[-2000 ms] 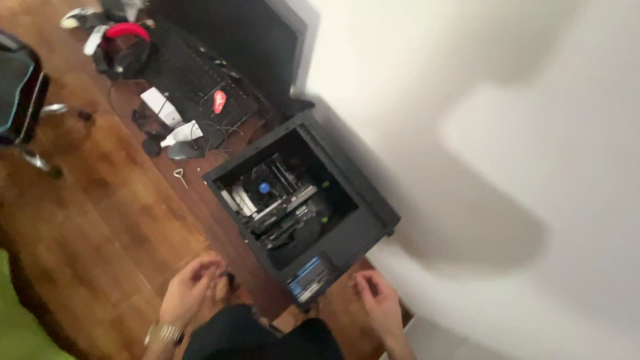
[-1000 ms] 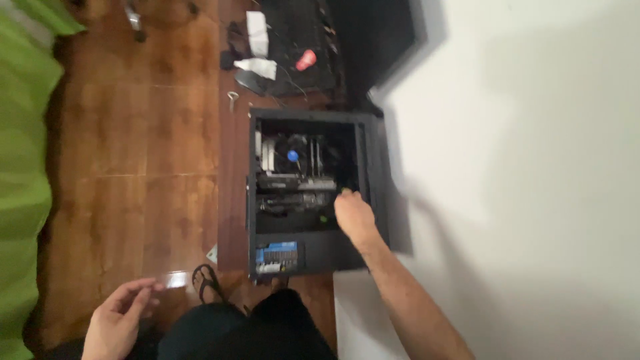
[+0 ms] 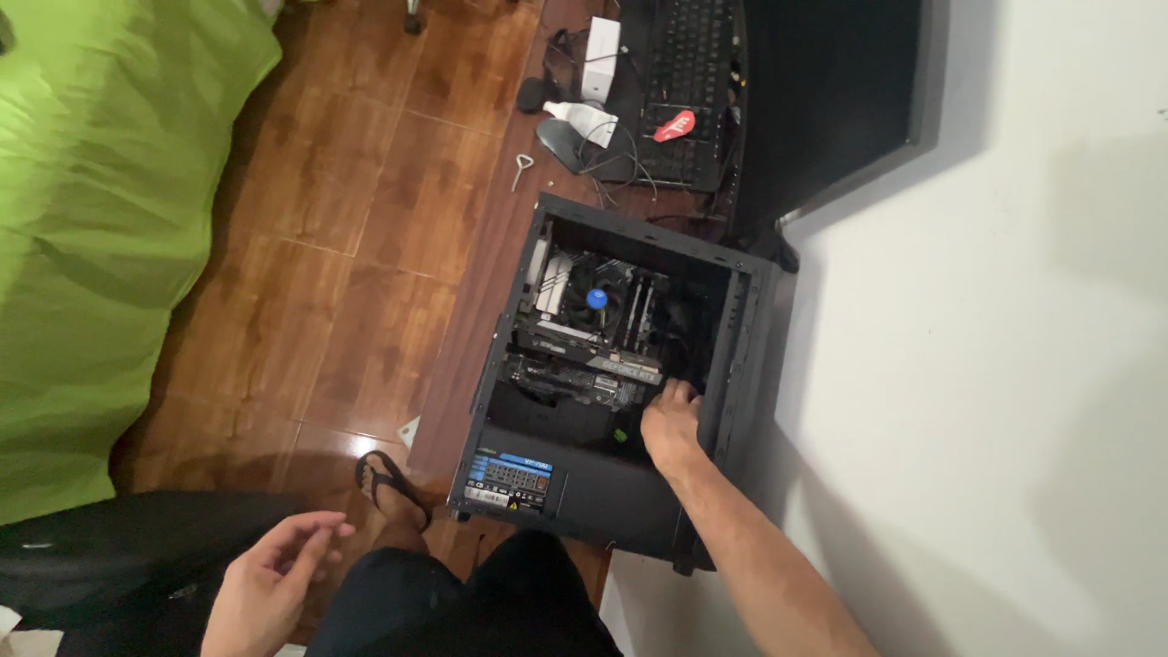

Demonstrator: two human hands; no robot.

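Note:
A black computer case [image 3: 630, 502] with its side off lies on a dark wooden desk. Inside it are a CPU cooler with a blue centre [image 3: 597, 298], a graphics card [image 3: 584, 353] and, at the near end, a labelled power supply section [image 3: 509, 479]. My right hand [image 3: 672, 422] reaches into the case, just beyond the graphics card's end, near the inner right side; its fingertips are partly hidden, so I cannot tell whether they grip anything. Over the floor to the left of the case, my left hand [image 3: 278, 579] is raised with fingers curled, thumb near the index finger, holding nothing I can see.
On the desk [image 3: 456, 365] beyond the case are a keyboard [image 3: 684, 82], a mouse [image 3: 559, 143], a white box [image 3: 600, 59], a white tube [image 3: 584, 120], a small metal key-like tool [image 3: 521, 171] and loose cables. A monitor [image 3: 830, 100] stands by the wall. A green cloth hangs left.
My right hand has gone from beside the case's near edge to inside it. My left hand has moved away from the case, to the left. The view has turned.

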